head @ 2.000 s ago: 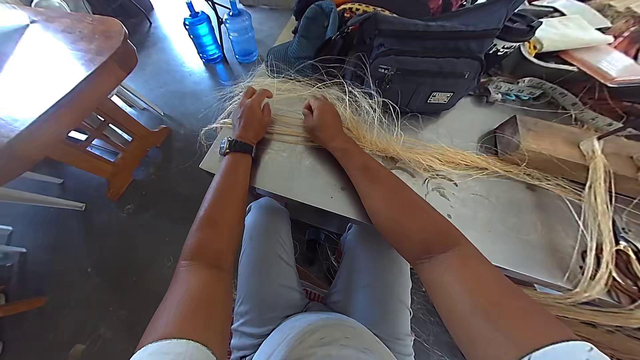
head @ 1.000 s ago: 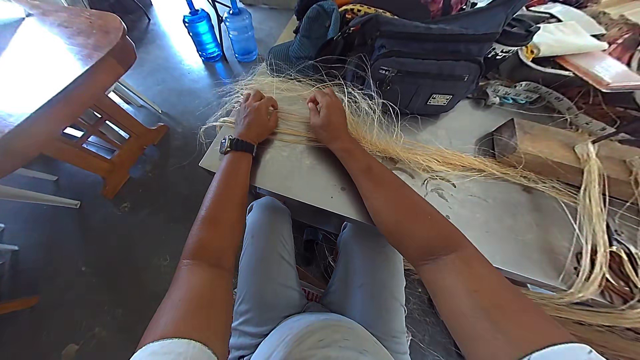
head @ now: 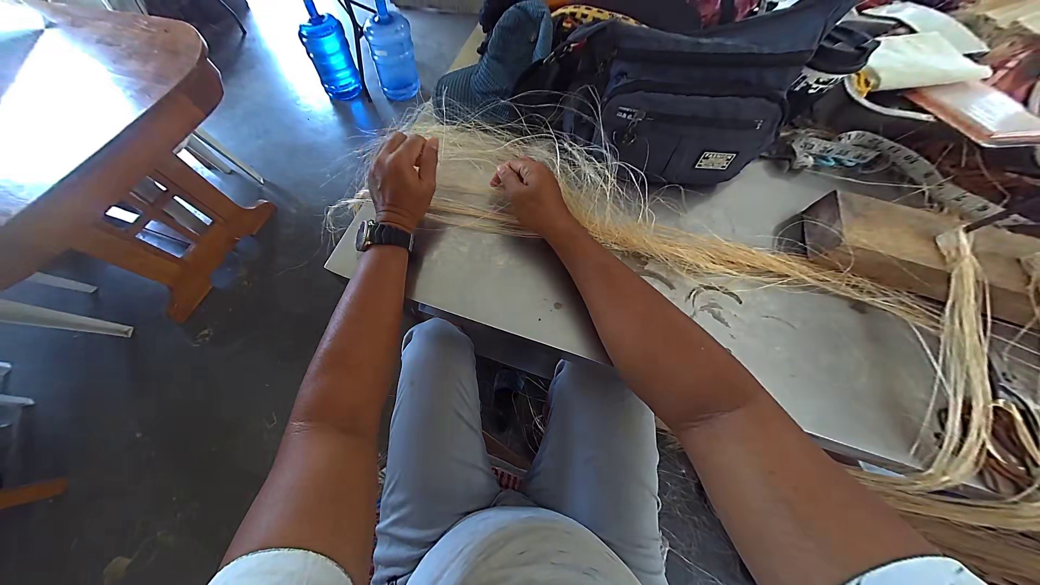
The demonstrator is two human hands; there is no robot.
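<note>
A long bundle of pale plant fibers (head: 691, 252) runs along the grey tabletop (head: 496, 276), loose and frizzy at its left end. My left hand (head: 404, 179), with a black wristwatch (head: 385, 236) at the wrist, is over that left end, fingers curled. Fibers pass beside and under it; whether it grips any is hidden. To its right, my right hand (head: 528, 191) is above the fibers with thumb and fingertips drawn together, and any thin strand between them is too fine to make out. A few straighter strands stretch between the two hands.
A dark bag (head: 691, 97) stands behind the fibers. At right lie a wooden block (head: 886, 244), a measuring tape (head: 918, 166) and a hanging fiber hank (head: 963, 357). A wooden table (head: 122, 73) is at left, with blue water bottles (head: 392, 57) on the floor beyond.
My left hand has risen slightly, away from the table's front edge. My right hand has shifted only a little over the fibers. The bundle lies much as before.
</note>
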